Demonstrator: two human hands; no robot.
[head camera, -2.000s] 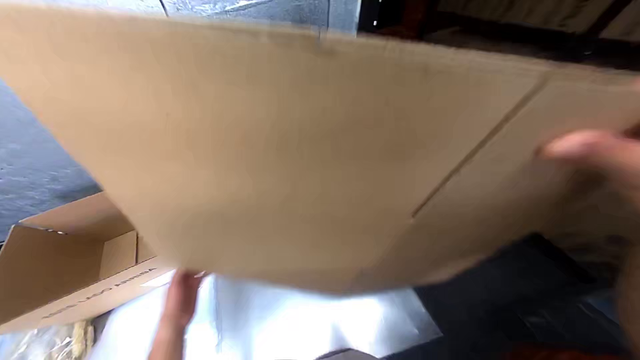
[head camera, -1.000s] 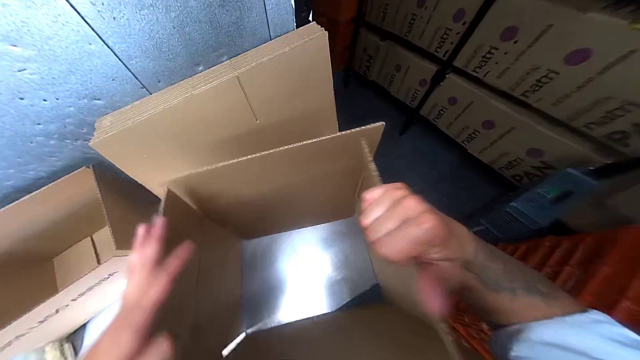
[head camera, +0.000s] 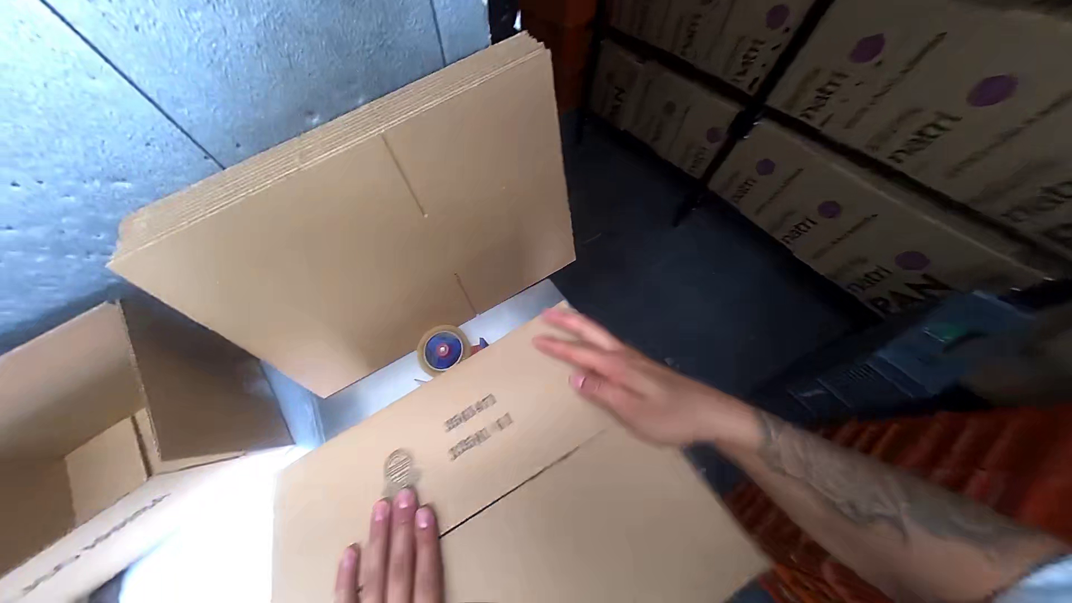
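Observation:
A cardboard box (head camera: 586, 502) lies before me, its two long flaps folded in so that a narrow seam shows between them. My left hand (head camera: 394, 548) rests flat on the flaps, fingers at the seam's lower left end. On the far flap, near its right corner, my right hand (head camera: 628, 381) lies with its fingers apart. Neither hand grips anything. Just beyond the box's far edge, a tape dispenser with a roll of tape (head camera: 442, 348) is on the metal tabletop (head camera: 368, 402), partly hidden by the box.
A stack of flat cardboard boxes (head camera: 352, 226) leans against the grey wall (head camera: 276, 75). An open cardboard box (head camera: 100, 435) stands at the left. Printed cartons (head camera: 837, 226) fill a rack at the right, with blue crates (head camera: 904, 360) and red ribbed material (head camera: 946, 477) nearer.
The cardboard I held up two seconds ago was an open box standing on the table one second ago. Its flaps are now folded over, and my right hand has let go of its edge.

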